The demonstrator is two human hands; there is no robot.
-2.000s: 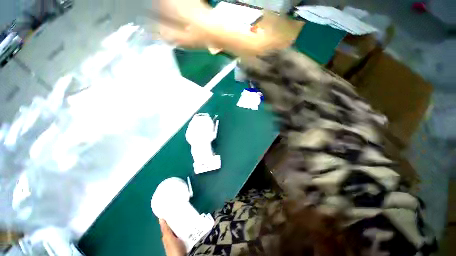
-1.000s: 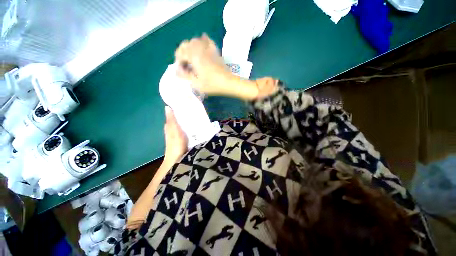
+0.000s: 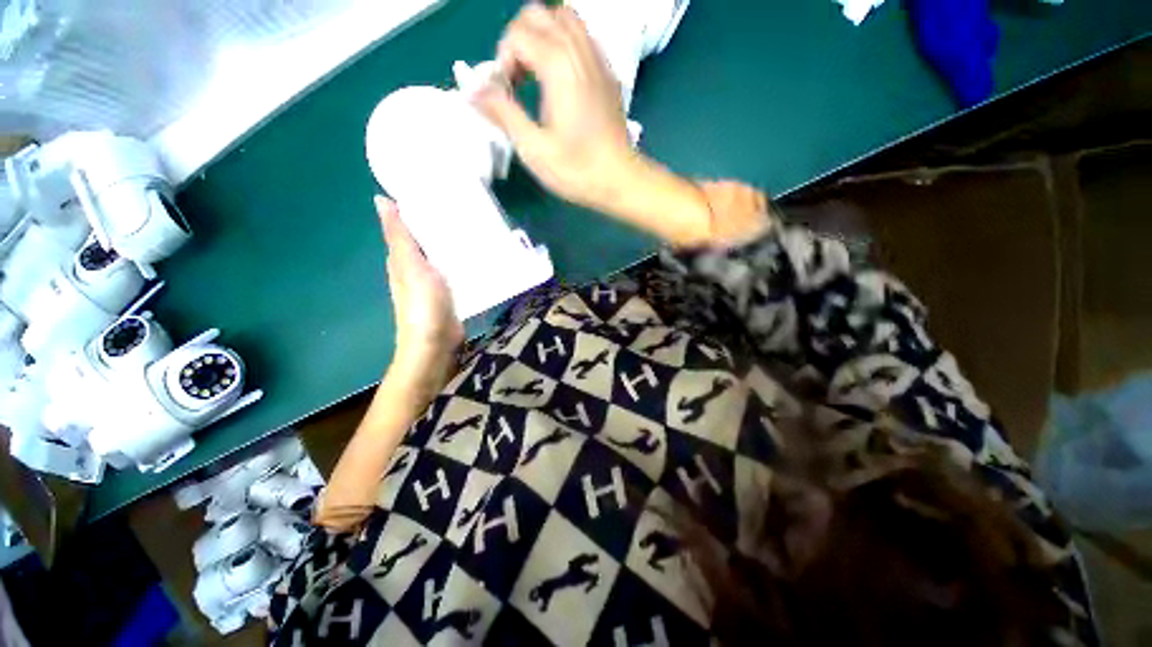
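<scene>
A white security camera lies in front of me over the green mat, its rounded head up and left, its squared base near my body. My left hand holds it along its lower left side. My right hand is at the camera's upper right, thumb and fingertips pinched together beside the head and antenna. A small white wad seems to be in its fingertips, but it blends with the white camera. A second white camera lies behind my right hand, partly hidden and cut off by the top edge.
Several white cameras are piled at the bench's left end. More jumbled cameras lie below the bench. A blue rag lies at the upper right. Clear ribbed plastic is at the back left. Brown cartons stand at the right.
My right hand came back from a far reach to the held camera, then moved from the top of its head to its right side. The view has turned, bringing the left pile into sight.
</scene>
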